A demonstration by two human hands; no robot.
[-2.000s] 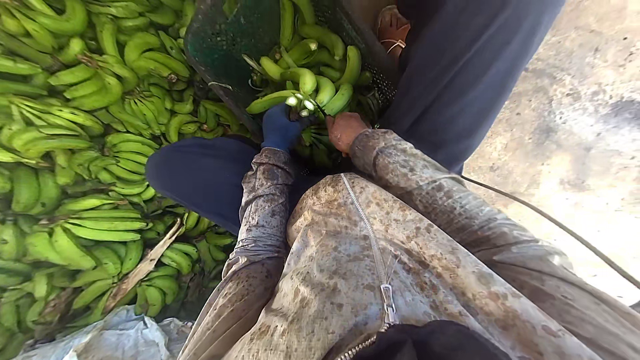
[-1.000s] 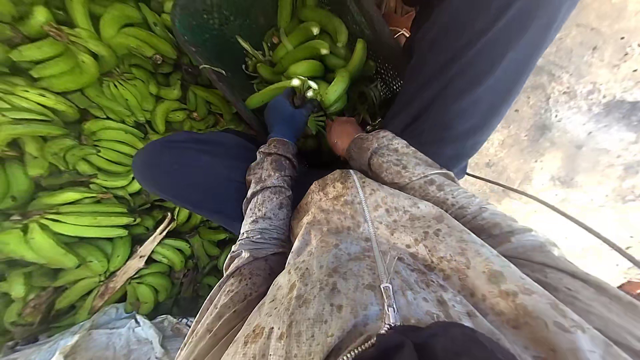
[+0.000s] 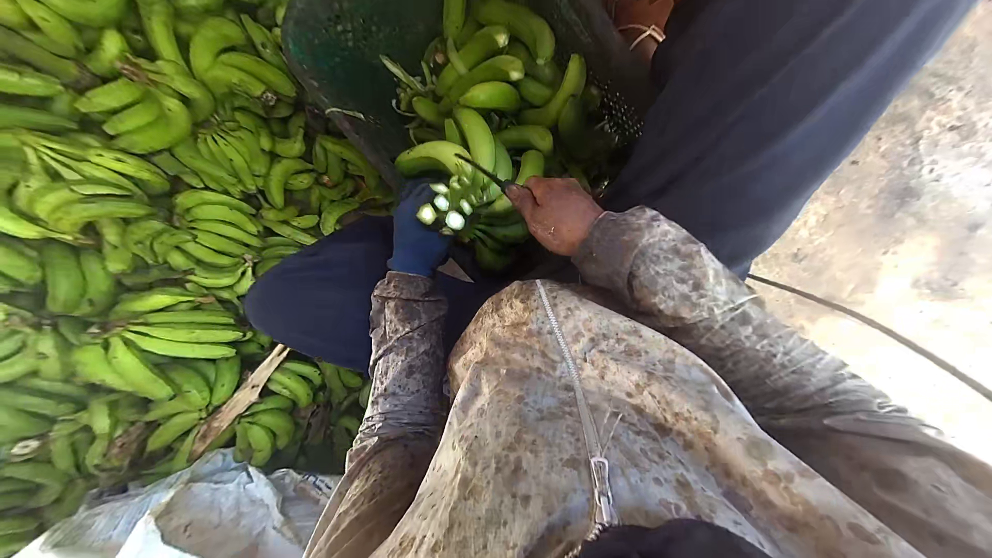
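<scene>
My left hand, in a blue glove, grips a bunch of green bananas or plantains near its pale cut stem ends. My bare right hand holds a thin dark knife, its blade pointing up and left over the fruit, just above the cut ends. More green fruit lies beyond, inside a dark green plastic crate between my legs. The glove and the fruit hide the left fingers.
A large heap of green bunches spreads along the left, with a dry brown leaf strip on it. A white plastic sheet lies at lower left. On the right, a dark cord crosses the pale concrete floor.
The knife, not discernible one second ago, now shows in my right hand, which is raised above the cut ends. The cut ends in my left hand now face the camera more fully.
</scene>
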